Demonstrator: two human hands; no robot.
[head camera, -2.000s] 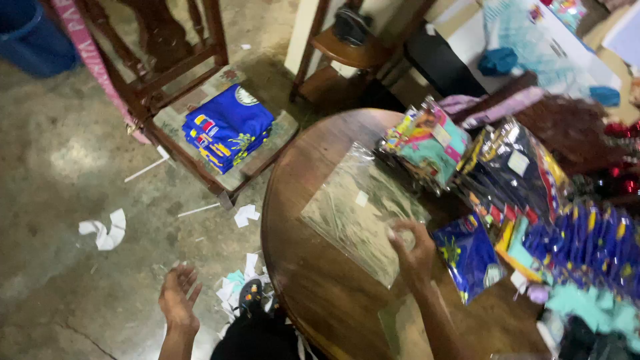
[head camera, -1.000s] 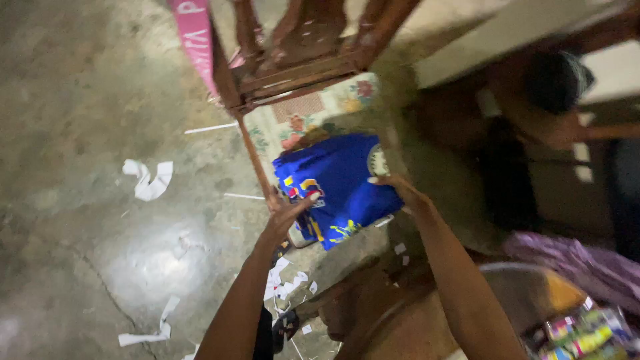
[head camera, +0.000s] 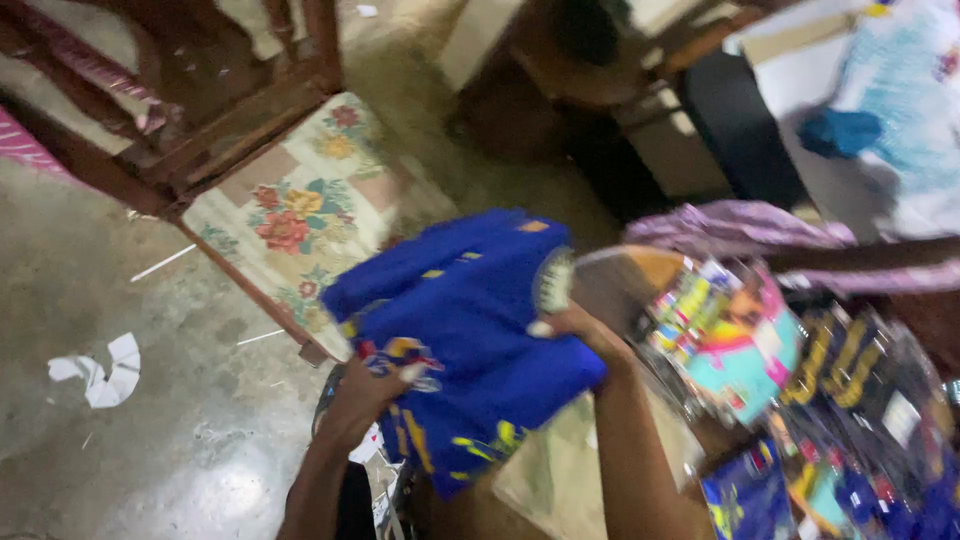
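Observation:
Blue folded printed cloth garments (head camera: 465, 322), blurred by motion, are held up between my two hands in the middle of the view. My left hand (head camera: 371, 394) grips the lower left edge, its thumb on top beside a printed logo. At the right edge, my right hand (head camera: 581, 330) has its thumb on top near a round pale print. The fingers of both hands are hidden under the cloth. Below and right of the garments lies a clear plastic bag (head camera: 559, 472) on the round wooden table.
A wooden chair with a floral seat (head camera: 300, 217) stands at the upper left. Paper scraps (head camera: 101, 371) lie on the concrete floor. On the right are bagged colourful garments (head camera: 735, 337), dark packaged items (head camera: 862, 382), a blue packet (head camera: 750, 487) and purple cloth (head camera: 739, 229).
Both hands have lifted the blue garments off the chair seat and moved them right, toward the round table. Two seconds ago the hands were apart and held nothing. The view has swung right since one second ago.

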